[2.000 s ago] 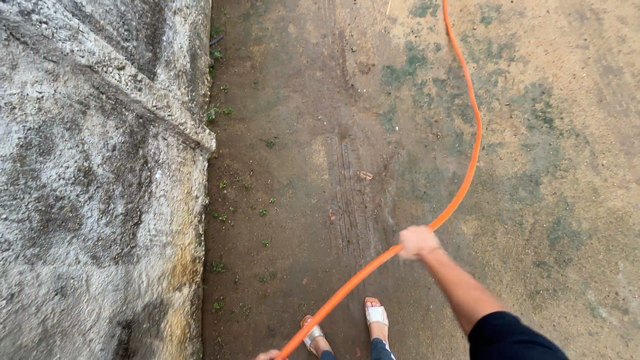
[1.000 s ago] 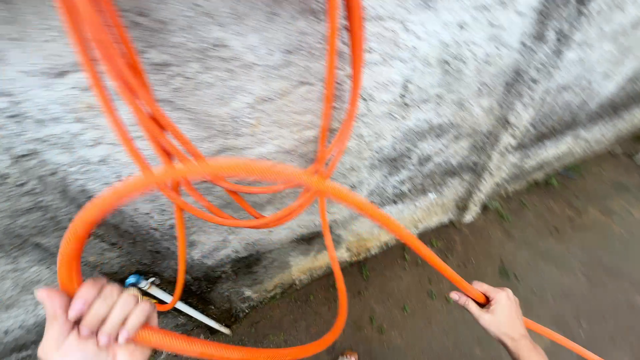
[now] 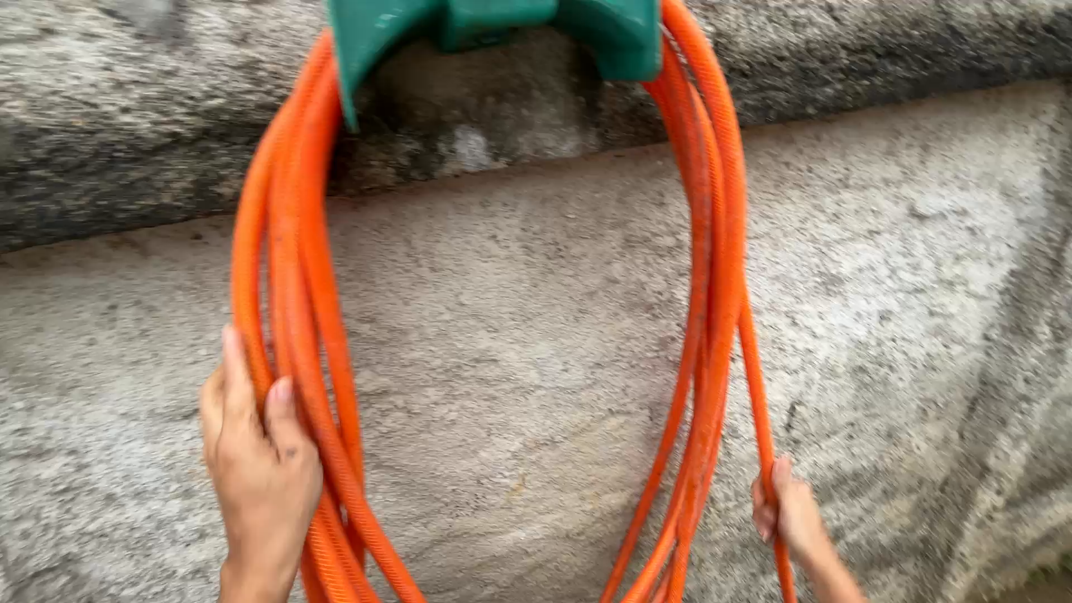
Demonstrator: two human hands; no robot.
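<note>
An orange garden hose (image 3: 727, 276) hangs in several loops from a green plastic hose hanger (image 3: 502, 12) on the wall, at the top of the head view. At the left side of the coil, my left hand (image 3: 260, 452) lies against the loops, with fingers and thumb around an outer strand. Lower right, my right hand (image 3: 789, 511) grips a single strand that runs down from the coil and out of view. The bottoms of the loops are cut off by the frame's lower edge.
Behind the coil stands a rough, stained concrete wall (image 3: 502, 352). A thick ledge (image 3: 126, 159) crosses its upper part behind the hanger. A bit of ground with green growth (image 3: 1047, 578) shows at the bottom right corner.
The view has swung from the ground up to the wall and hanger. The wide loop held between my hands a second ago is now up on the coil, and my left hand is at the coil's side.
</note>
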